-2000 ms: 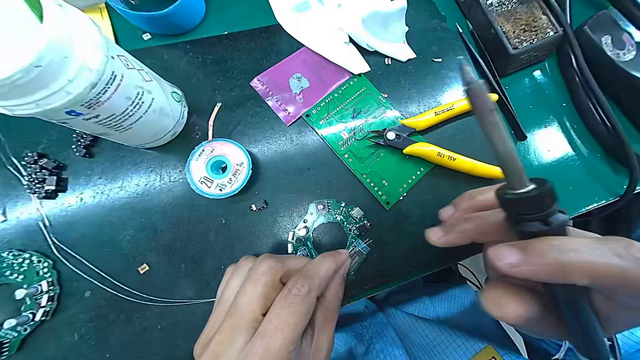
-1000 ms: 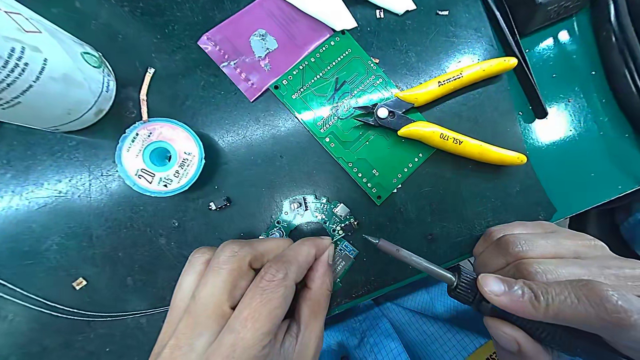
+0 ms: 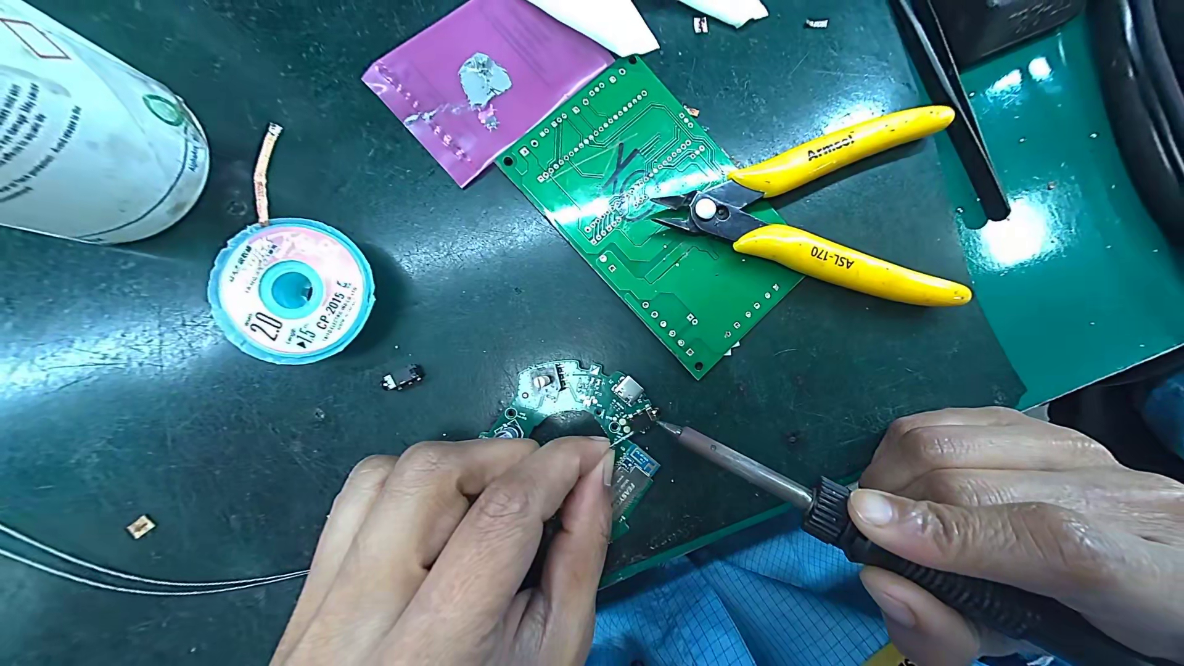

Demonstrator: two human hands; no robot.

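Observation:
My left hand (image 3: 481,546) pinches thin solder wire (image 3: 213,585) between thumb and forefinger, over a ring-shaped green circuit board (image 3: 573,393). The wire's tail runs off to the left edge, and the fingers hide the board's lower left. My right hand (image 3: 1008,536) is closed round the black handle of a soldering iron (image 3: 740,462). The iron's tip is at the board's right edge, beside a small metal connector (image 3: 627,388); whether it touches cannot be told. A module (image 3: 632,481) sits on the board just right of my left fingertips.
Yellow-handled cutters (image 3: 832,203) lie on a rectangular green circuit board (image 3: 666,277), next to a pink bag (image 3: 490,83). A reel of desoldering braid (image 3: 291,291), a white bottle (image 3: 92,129), a small black component (image 3: 403,377) and black tweezers (image 3: 962,120) lie around.
The soldering iron has come down and left to the ring board's right edge; two seconds ago it pointed upward. My left hand stays at the board. The view has moved closer.

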